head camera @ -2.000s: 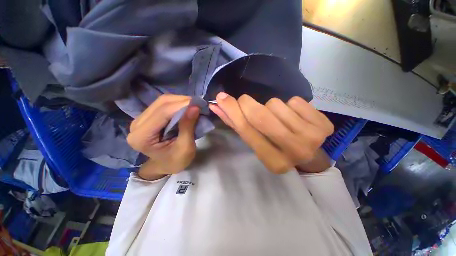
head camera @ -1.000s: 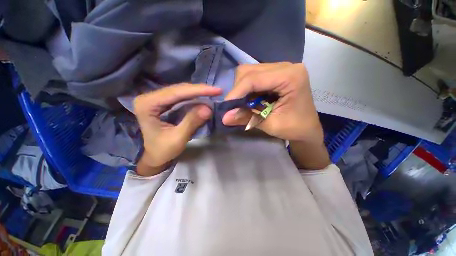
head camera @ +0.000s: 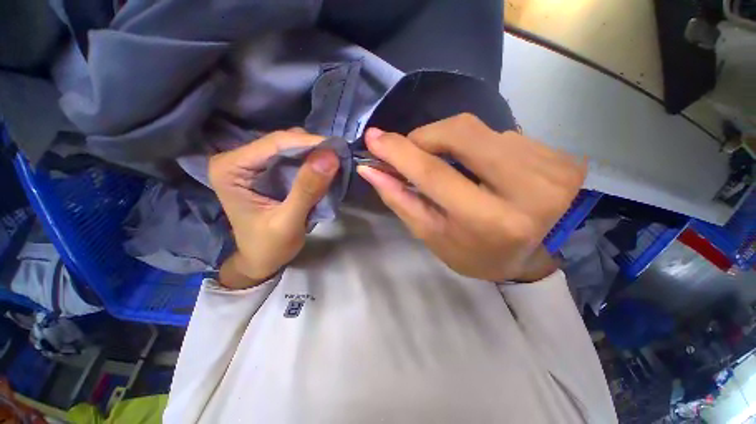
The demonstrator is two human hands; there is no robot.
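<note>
The grey garment (head camera: 166, 83) lies bunched in front of me, its stitched strip (head camera: 338, 99) just above my fingertips. My left hand (head camera: 269, 199) pinches a folded grey edge of it between thumb and fingers. My right hand (head camera: 472, 195) holds the thread snips (head camera: 383, 165) between thumb and fingertips. Only the thin metal blades show, touching the seam beside my left thumb; the handle is hidden in the hand. The dark panel (head camera: 435, 95) with a curved raw edge lies behind my right hand.
A white table edge with a printed scale (head camera: 580, 124) is at the right, with a lit tan machine bed (head camera: 588, 29) above it. A blue crate (head camera: 133, 290) with grey cloth pieces (head camera: 178, 232) stands lower left. Another blue crate (head camera: 663, 244) and a red strip (head camera: 707, 251) are at the right.
A second ago my right hand gripped the cloth with the snips' handle showing in its palm. It has since turned over, hiding the handle, with the blades now at the seam. The dark panel shows again.
</note>
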